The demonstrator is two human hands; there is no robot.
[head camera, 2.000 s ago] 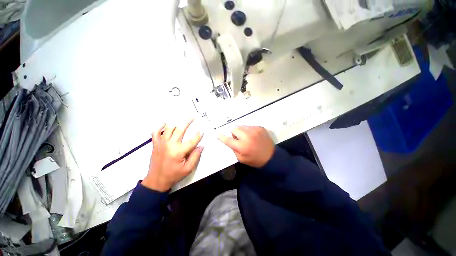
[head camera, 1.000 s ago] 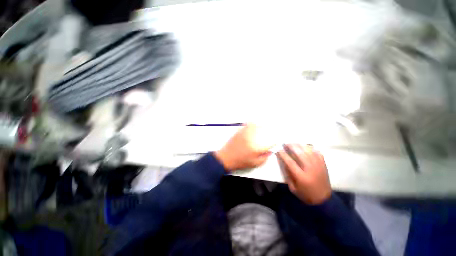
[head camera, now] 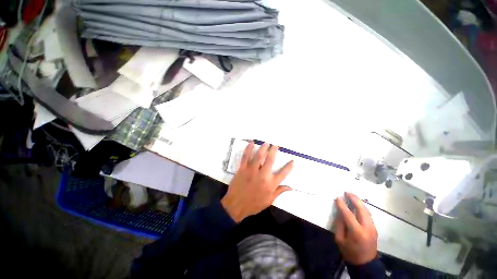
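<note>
A pale strip with a dark navy edge (head camera: 305, 156) lies flat on the white sewing table (head camera: 321, 82), its right end close to the needle area (head camera: 380, 170). My left hand (head camera: 255, 182) lies flat, fingers spread, on the left part of the strip. My right hand (head camera: 356, 229) rests on the table near the front edge, just below the needle area. Its fingers are bent, and I cannot tell whether they hold anything. The pale piece blends into the bright table, so its outline is partly lost.
The machine head (head camera: 436, 174) stands at the right, with a black strap (head camera: 429, 222) on it. A thick grey bundle (head camera: 185, 27) lies at the upper left. Offcuts and a checked cloth (head camera: 136, 128) lie below it. A blue basket (head camera: 117, 219) is on the floor at the left.
The view has swung left, so the grey bundle and blue basket show more clearly. My hands have moved apart, and my left hand now lies spread on the strip.
</note>
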